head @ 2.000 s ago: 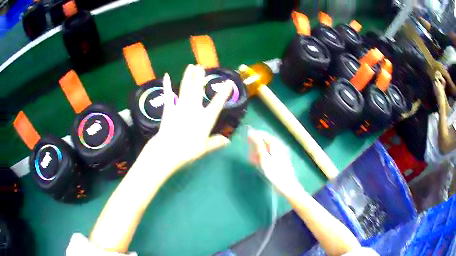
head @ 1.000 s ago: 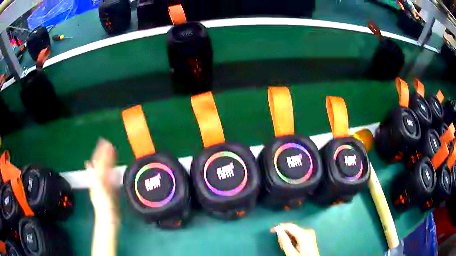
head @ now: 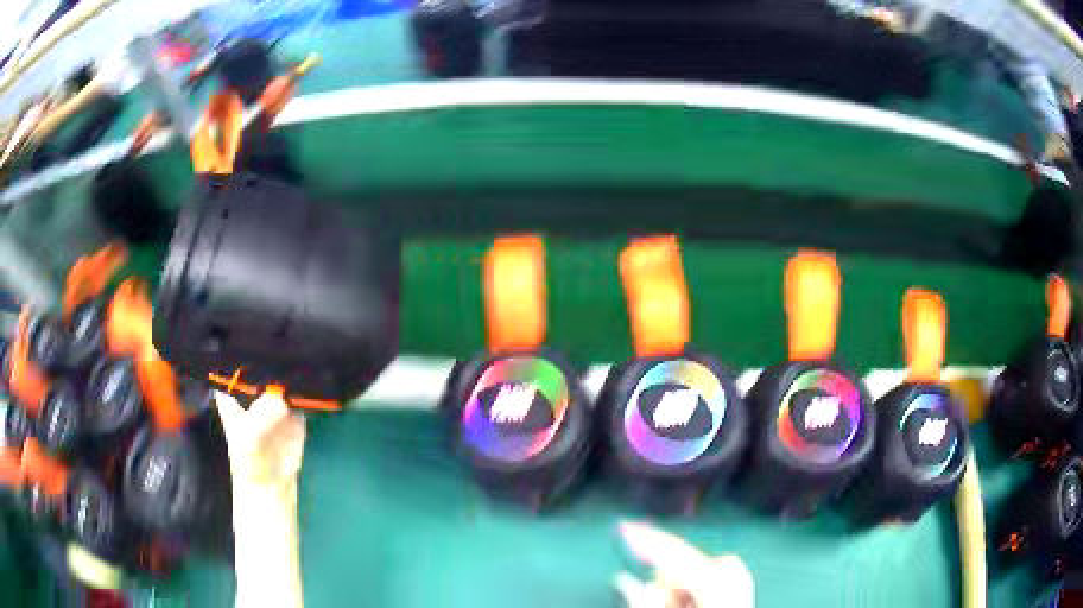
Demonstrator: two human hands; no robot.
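Note:
My left hand [head: 264, 445] holds a black speaker [head: 279, 285] from below at the left, raised and tilted on its side, with its orange strap at the upper left; the fingers are partly hidden by it. My right hand [head: 689, 570] is at the bottom edge, blurred and partly cut off; whether it holds anything is unclear. Several speakers stand in a row on the green bench, one of them left of centre [head: 519, 410], with coloured light rings lit and orange straps up.
More strapped speakers stand grouped at the left [head: 154, 475] and right [head: 1051, 380]. The mallet's pale handle [head: 971, 523] lies right of the row. A white strip and the green belt [head: 736, 160] run behind the row. A dark speaker stands at the far left of the belt.
My left hand has taken hold of a speaker and lifted it at the left. My right hand remains low in front of the row. The view has shifted, with the row now further right.

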